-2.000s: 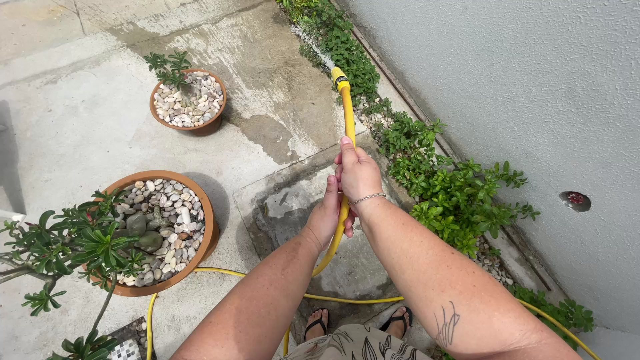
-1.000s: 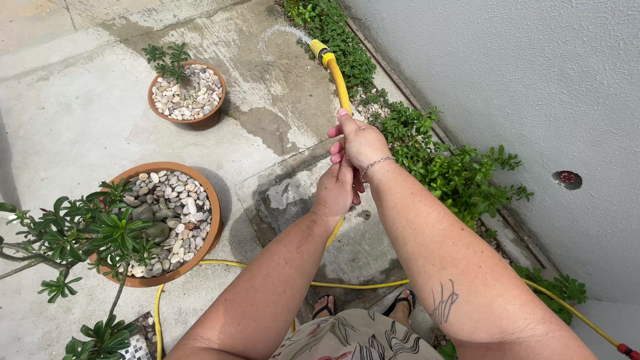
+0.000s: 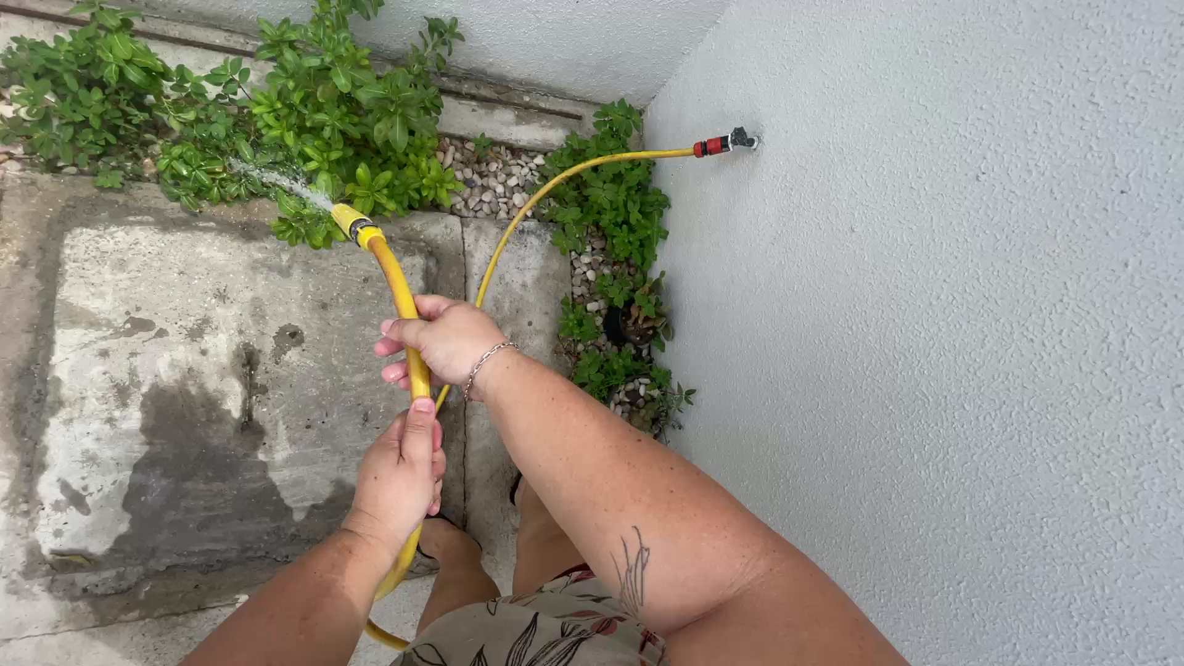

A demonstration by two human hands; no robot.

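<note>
A yellow garden hose (image 3: 400,291) runs up through both my hands. My right hand (image 3: 446,340), with a chain bracelet at its wrist, grips it higher up; my left hand (image 3: 403,467) is closed around it just below. At the hose's upper end, a yellow and black spray nozzle (image 3: 353,224) points to the upper left. Water (image 3: 282,182) sprays from it onto the leafy green plants (image 3: 347,120) along the bed. The hose's other end meets a red and black connector (image 3: 712,146) on a tap (image 3: 743,139) at the wall.
A textured light grey wall (image 3: 925,324) fills the right side. White pebbles (image 3: 495,176) and low green plants (image 3: 606,199) line its foot, with a small dark pot (image 3: 629,324) among them. A partly wet concrete slab (image 3: 185,370) lies at the left.
The view has swung right, to the wall corner and tap; the two potted plants have left it. The spray falls on the plants, where one second ago it fell on the concrete.
</note>
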